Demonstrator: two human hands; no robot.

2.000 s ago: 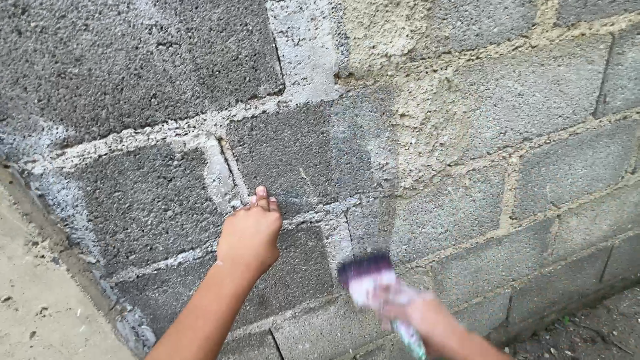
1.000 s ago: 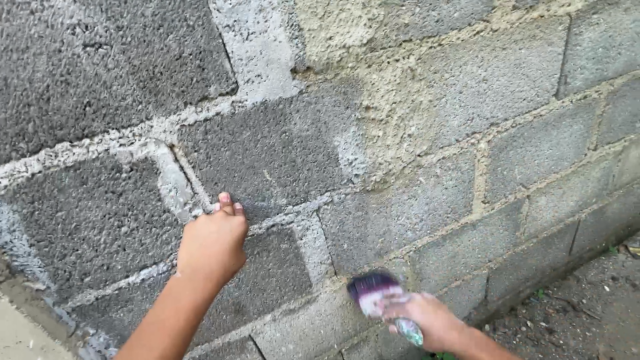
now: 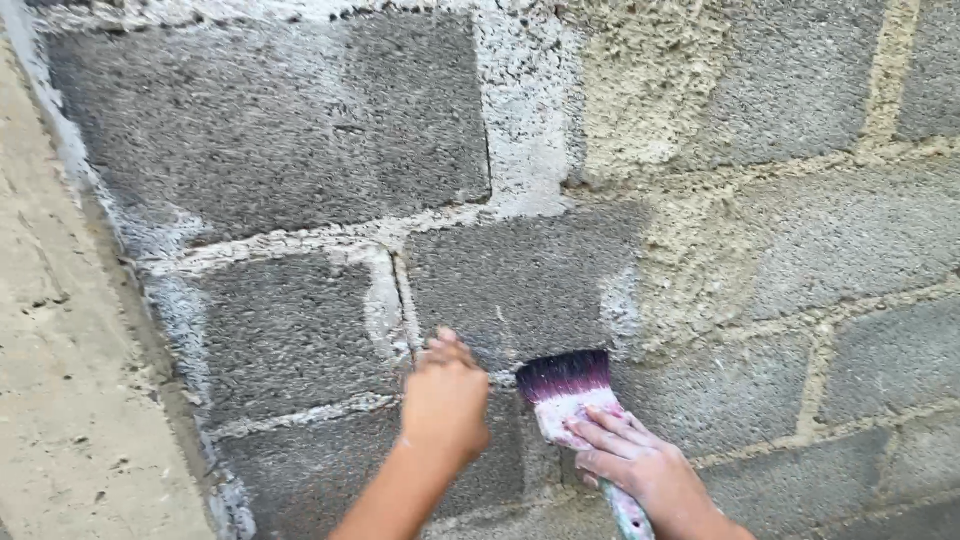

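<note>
My right hand grips a wide paintbrush with dark purple bristles and a paint-smeared white ferrule and handle. The bristles point up and lie over the face of a grey concrete block, just above a mortar joint. Left of the brush, my left hand is held with its fingers curled, close to the same wall by a vertical joint. Whether it holds anything cannot be told, as the back of the hand hides the palm. Whitish coating lies on the joints and block edges around both hands.
The concrete block wall fills most of the view, with rough beige mortar right of the hands. A smooth beige concrete column or edge runs down the left side.
The brush in my right hand has moved up the wall and closer to my left hand. The view has shifted, and the ground at lower right is no longer seen.
</note>
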